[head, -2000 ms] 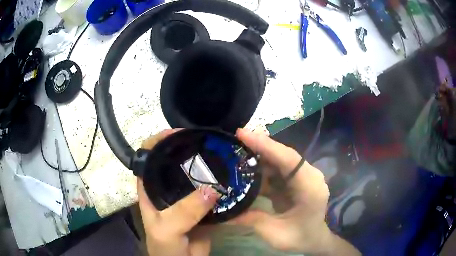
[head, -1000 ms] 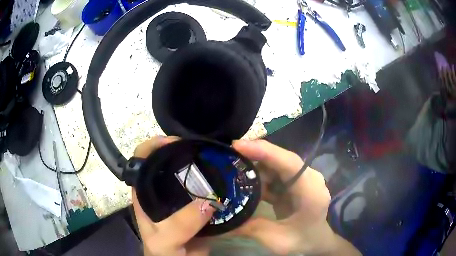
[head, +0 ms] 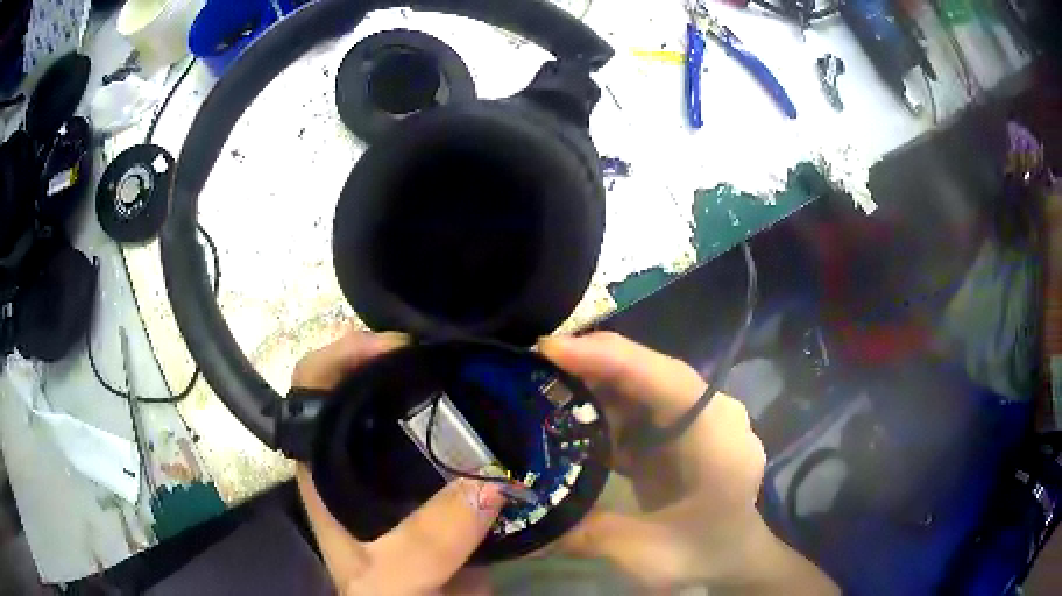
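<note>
The open ear cup [head: 361, 466] of the black headphones faces me near the bench's front edge. Inside are a silver battery [head: 448, 437], thin wires and a blue circuit board [head: 547, 448] along the right side. My left hand [head: 408, 536] grips the cup's left side, its thumb inside near the wires at the battery's lower end. My right hand [head: 675, 466] holds the cup's right rim; a thin dark cable runs up from behind its fingers. The closed ear cup with pad [head: 466, 221] lies just beyond, joined by the headband [head: 192, 256].
A black ring pad [head: 404, 87] lies behind the closed cup. Blue-handled cutters [head: 695, 76] lie open at the back right. A speaker driver [head: 134, 192] with wire lies left. Blue cups [head: 227, 29] stand at the back left. Another person's sleeve [head: 1002, 314] shows at right.
The headphones have shifted left and slightly towards me, with both hands still on the open cup. The cup sits a little lower in view.
</note>
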